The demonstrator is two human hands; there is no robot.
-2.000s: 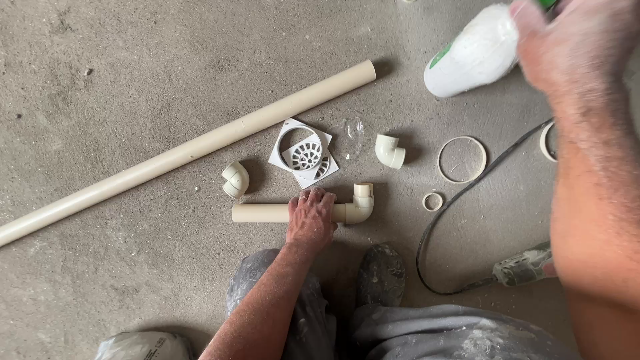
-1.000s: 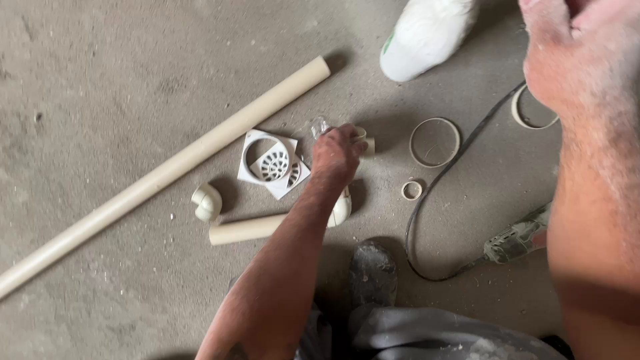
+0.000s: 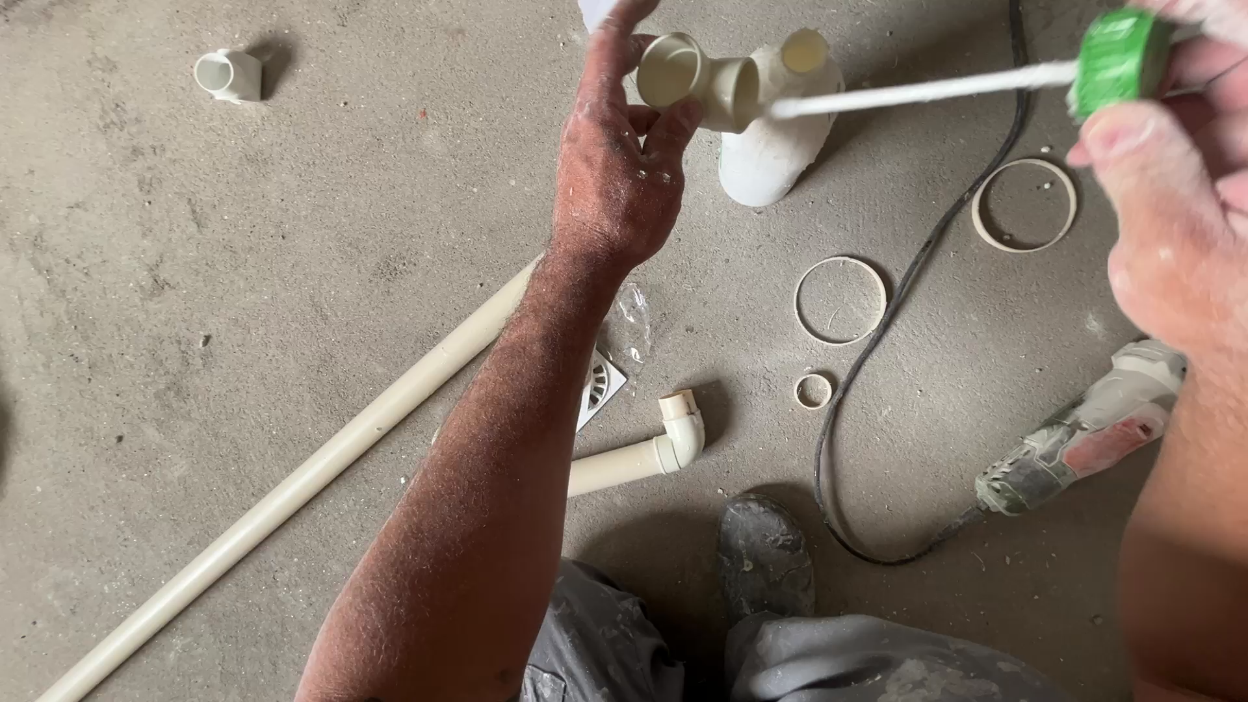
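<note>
My left hand (image 3: 624,175) grips a cream plastic elbow pipe fitting (image 3: 697,83), one open socket facing the camera. In my right hand (image 3: 1160,175), partly cut off at the frame's edge, is a green cap with a white applicator stick (image 3: 926,91); the tip is at the mouth of the fitting's right socket. Behind them stands a white bottle (image 3: 770,136), uncapped. A short cream pipe with an elbow (image 3: 684,437) lies on the floor, partly behind my left forearm, as does a white square floor drain grate (image 3: 602,388). Beside the grate is a clear plastic piece (image 3: 634,317).
A long cream pipe (image 3: 322,487) runs diagonally across the concrete floor. Another small fitting (image 3: 230,76) lies upper left. On the right are a dusty power tool (image 3: 1082,429), its black cord (image 3: 902,283), and several cut rings (image 3: 1026,205). My shoe (image 3: 765,556) is below.
My left hand has moved up from the floor and now holds an elbow fitting. The green cap's applicator has come into view in my right hand. The view has shifted.
</note>
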